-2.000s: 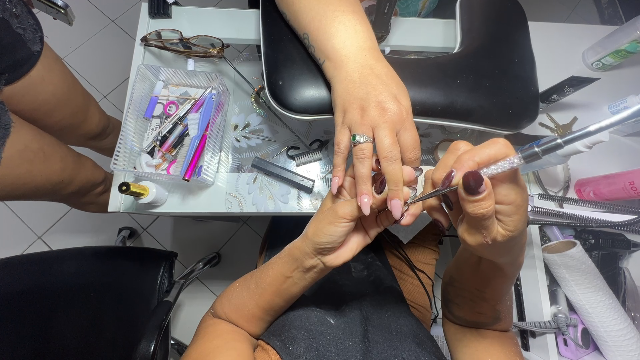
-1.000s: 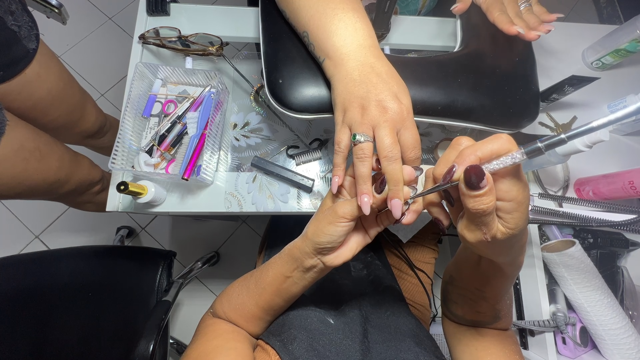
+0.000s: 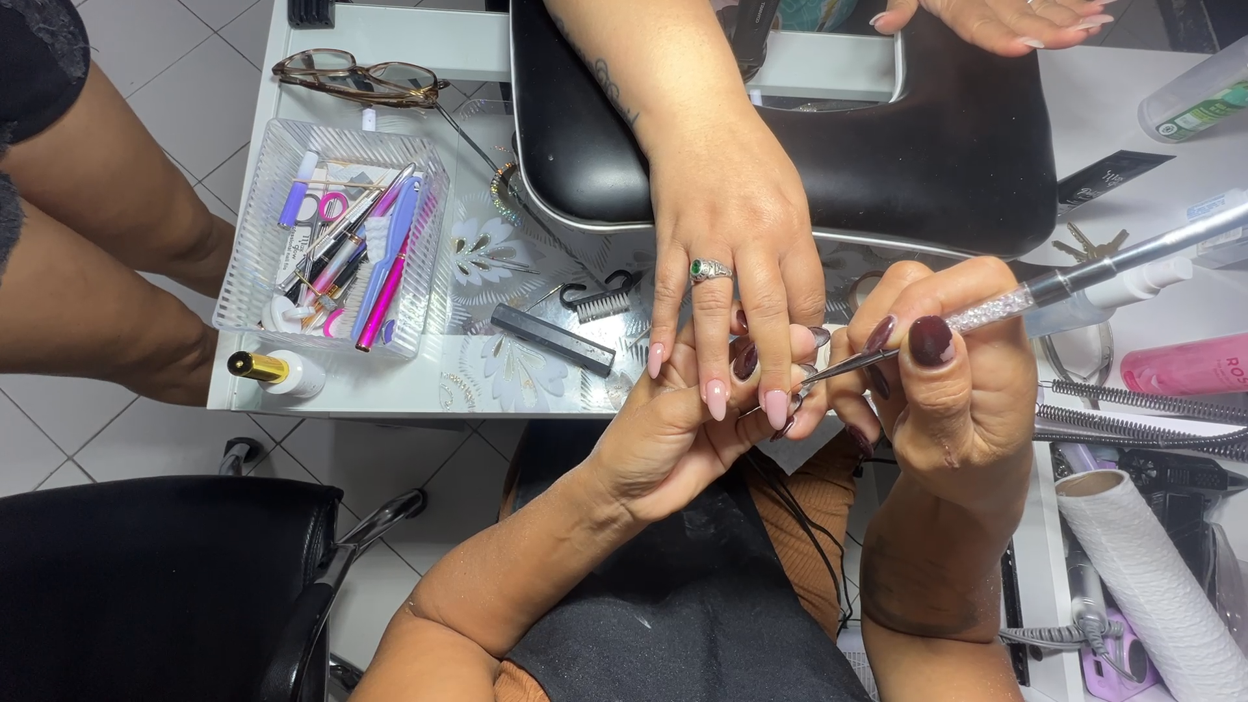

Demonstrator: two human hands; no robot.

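My left hand [image 3: 673, 429] is palm up under the other person's hand [image 3: 726, 205], its fingers around that hand's fingertips. That hand has long pink nails and a silver ring with a green stone [image 3: 710, 270]. My right hand [image 3: 941, 370] grips a slim nail-art brush [image 3: 994, 307] with a glittery handle part and a long metal ferrule. The brush's tip lies by a fingertip of the held hand; whether it touches the nail cannot be told. A black cushioned armrest [image 3: 936, 166] stands beyond, under the other person's forearm.
Left on the glass table are a clear plastic basket [image 3: 234, 283] of tools, a gold-capped bottle [image 3: 297, 374], eyeglasses [image 3: 361, 78], a dark nail file block [image 3: 553, 339] and a small brush [image 3: 603, 301]. To the right are keys [image 3: 1087, 244], bottles, a pink bottle [image 3: 1185, 366] and a white paper roll [image 3: 1150, 575].
The other person's second hand, out of view two seconds ago, now rests at the top right beyond the armrest. Both my hands have stayed nearly in place.
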